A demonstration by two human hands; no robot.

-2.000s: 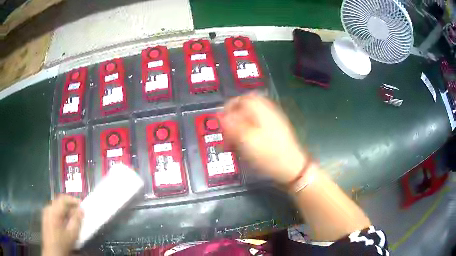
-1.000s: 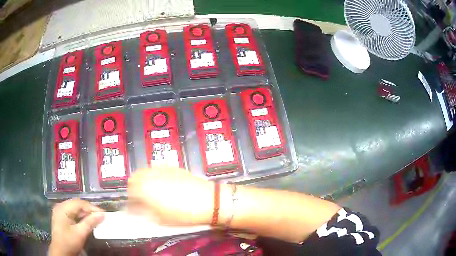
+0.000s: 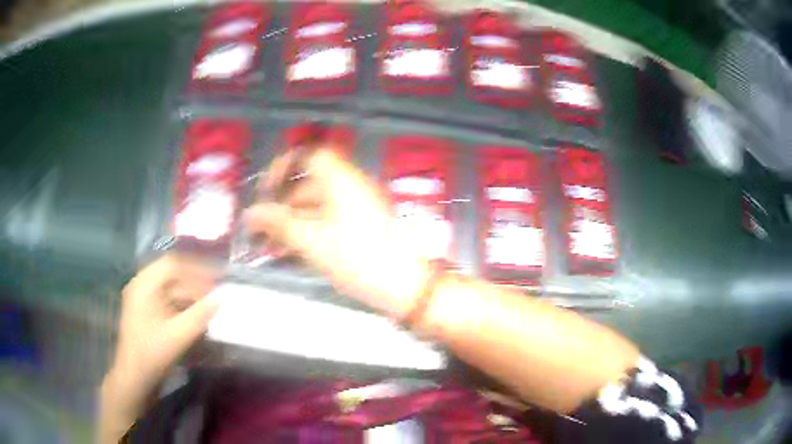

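My left hand (image 3: 165,325) holds one end of a white strip (image 3: 326,329), which lies across the tray's near edge. My right hand (image 3: 326,212) is over the second red unit (image 3: 314,137) of the near row, fingers bent and partly covering it. Blur hides whether a tool or small piece is in its fingers. The clear tray (image 3: 365,113) holds two rows of red units with white labels; a leftmost near unit (image 3: 211,178) and a middle near unit (image 3: 419,186) show beside my right hand.
A dark flat object (image 3: 664,108) lies right of the tray, beside the white base (image 3: 714,134) and blurred grille (image 3: 758,82) of a fan. Small items (image 3: 754,217) lie on the green mat at far right. A red object (image 3: 738,379) is below the bench at right.
The view has swung left and down, and blurred. My right hand has moved from the white strip up over the tray. My left hand still holds the strip's end.
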